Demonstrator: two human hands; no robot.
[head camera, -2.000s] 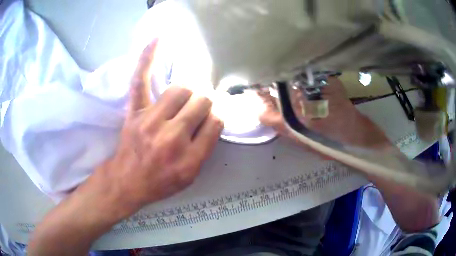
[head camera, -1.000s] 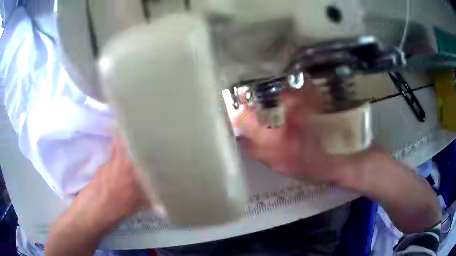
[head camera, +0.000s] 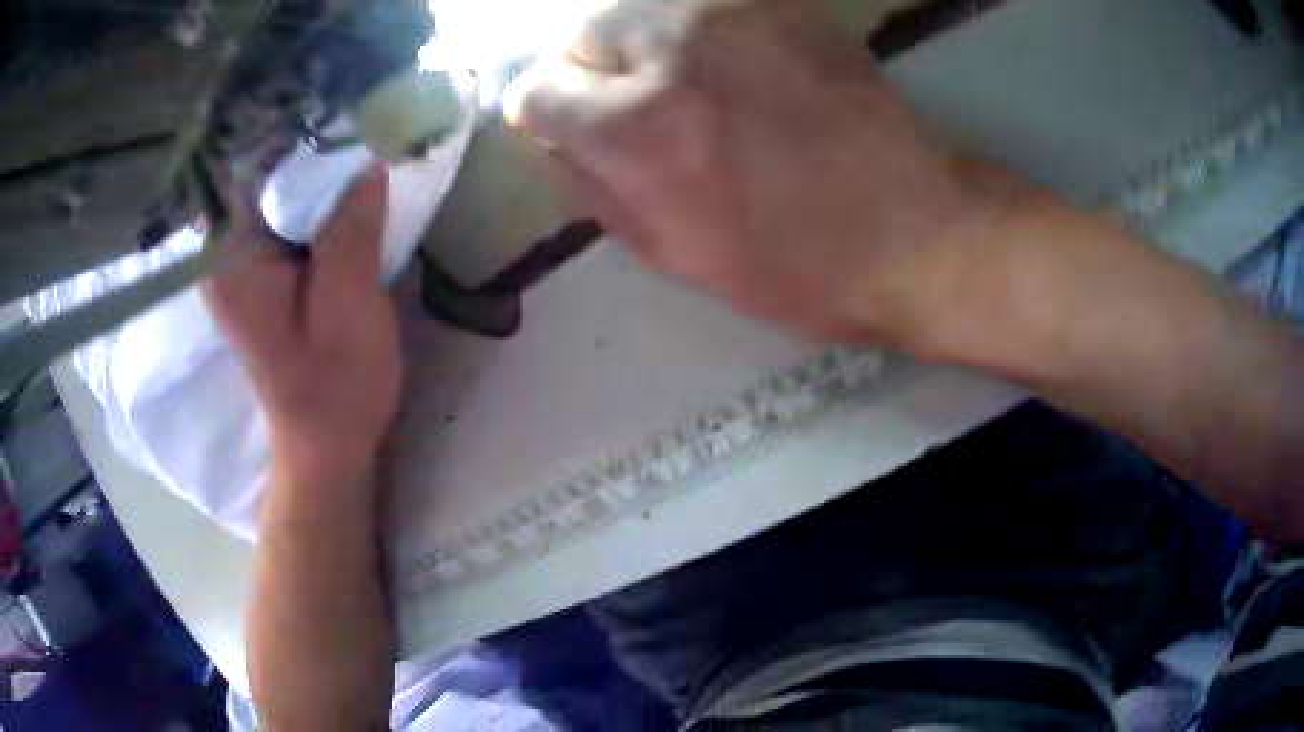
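Note:
My left hand is at the left, its fingers around the white garment piece, whose edge rises from the fingers toward the glare. More of this white cloth lies under and left of the hand. My right hand is at top centre, fingers curled with the fingertips at the bright glare. The glare hides whether they hold anything. The blurred sewing machine head fills the top left, with a cream block above my left fingers. The needle area cannot be made out.
The pale table has a printed ruler along its front edge. A dark slot lies between my hands. Below the table are dark clothing and striped cloth, with white cloth at the bottom. Blurred clutter is at lower left.
The view has shifted, and the machine head now sits at top left. My right hand has come out from behind the head parts. My left hand now shows with its fingers on the cloth edge.

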